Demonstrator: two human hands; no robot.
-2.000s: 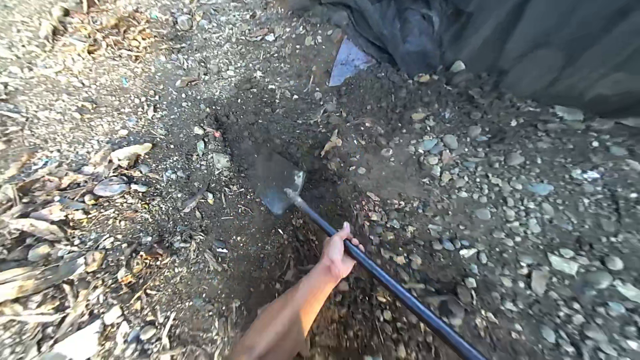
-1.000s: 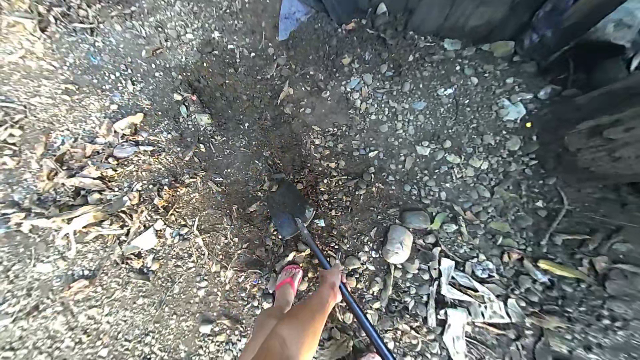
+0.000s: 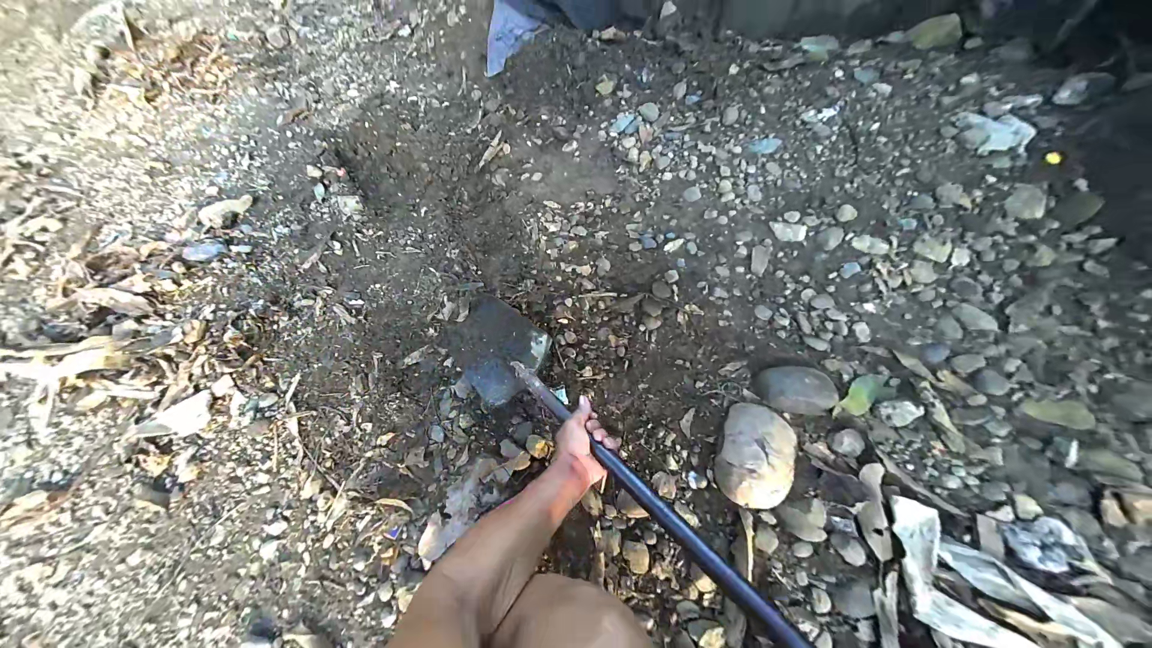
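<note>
My left hand (image 3: 583, 443) is closed around the dark shaft of a shovel (image 3: 688, 538), a little behind its socket. The thumb lies along the upper side, and the fingers curl round from beneath. From the hand, the shaft runs down to the lower right and leaves the frame. The shovel's flat metal blade (image 3: 499, 351) rests low on the dark soil, dusty and partly blended with the dirt around it. My right hand and the far end of the shaft are out of view. My bent knee (image 3: 571, 616) shows at the bottom edge beside my forearm.
A large pale stone (image 3: 756, 454) and a darker stone (image 3: 796, 390) lie right of the shaft. Whitish torn strips (image 3: 936, 576) are at the lower right. Dry leaf litter (image 3: 117, 297) lies left. A bluish sheet corner (image 3: 509, 34) reaches in at the top.
Over the two seconds the blade has come back toward me across the soil, then slightly left, away from the pale stone. The foot in a pink sandal no longer shows clearly; my knee has come into view.
</note>
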